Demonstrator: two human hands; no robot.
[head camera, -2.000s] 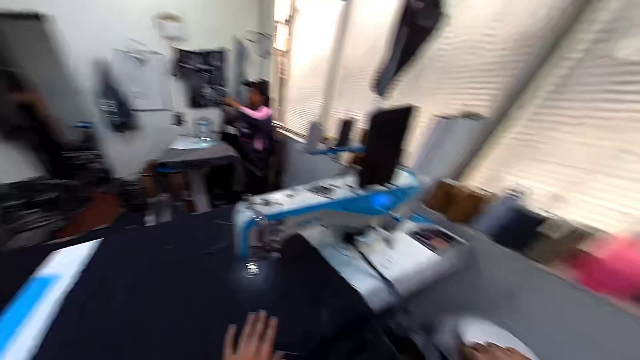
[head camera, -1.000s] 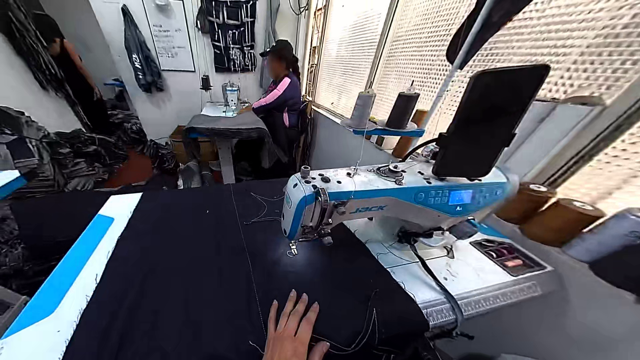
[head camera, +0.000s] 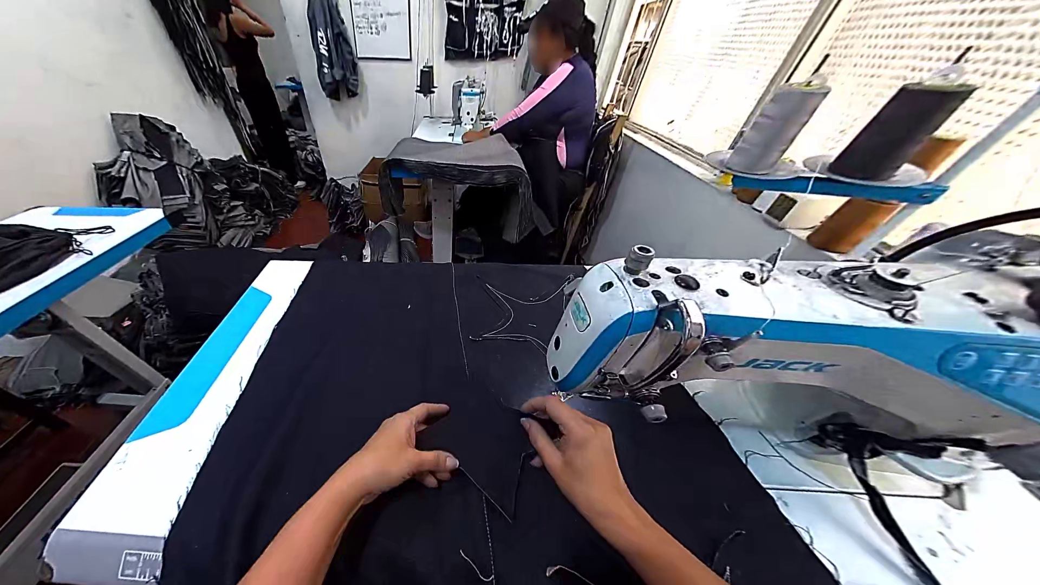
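Note:
A large piece of dark fabric lies over the sewing table, under the head of a Jack sewing machine. My left hand rests on the fabric near a pointed, cut or folded edge, its thumb and index finger apart; whether it pinches any cloth is unclear. Just below and left of the needle area, my right hand pinches the edge of a pointed dark fabric piece between thumb and index finger. Loose light threads trail on the cloth.
Thread cones stand on a blue rack at the right. Another table is at the left, with heaped garments behind. A co-worker sits at a further sewing machine; another person stands at the back left.
My left hand has come into view on the fabric, and my right hand is now close to the needle area, pinching cloth. The view has moved nearer the machine.

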